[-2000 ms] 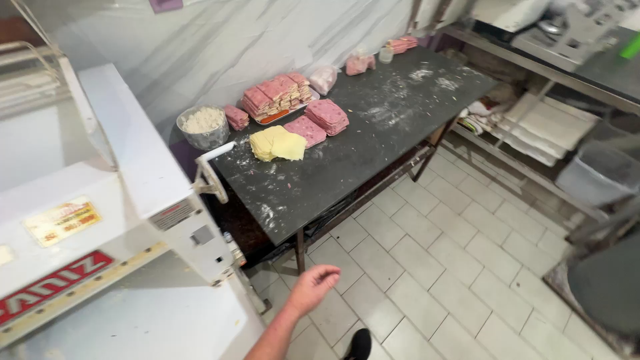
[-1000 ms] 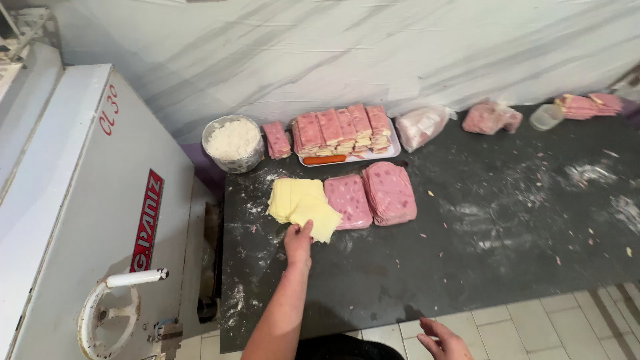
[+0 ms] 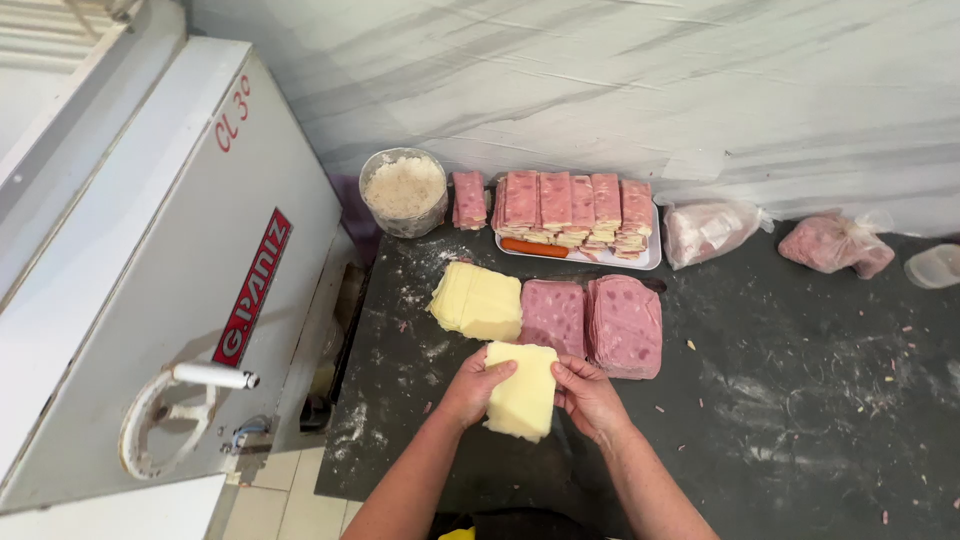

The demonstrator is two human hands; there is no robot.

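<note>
A portion of sliced yellow cheese (image 3: 520,397) is held above the dark tabletop by its two sides, my left hand (image 3: 474,386) on one edge and my right hand (image 3: 590,394) on the other, thumbs on top. Just beyond it lies a fanned stack of cheese slices (image 3: 476,301). Beside that stack are a lower pile of sliced ham (image 3: 553,311) and a taller pile of sliced ham (image 3: 625,326). Behind them, a white foam tray (image 3: 652,244) holds several layered ham and cheese strips (image 3: 555,202) and an orange-red sausage-like piece (image 3: 534,247).
A tub of flour-like white powder (image 3: 403,187) and a small ham stack (image 3: 469,199) stand by the marbled wall. Two plastic bags (image 3: 709,229) (image 3: 836,244) and a clear container (image 3: 934,266) sit to the right. Left is a G.Paniz machine with a handwheel (image 3: 169,420). A dark-handled utensil (image 3: 652,284) lies behind the ham.
My left hand has lifted cheese from the stack it was touching and moved back with it. My right hand has come in from the lower right to hold the other side.
</note>
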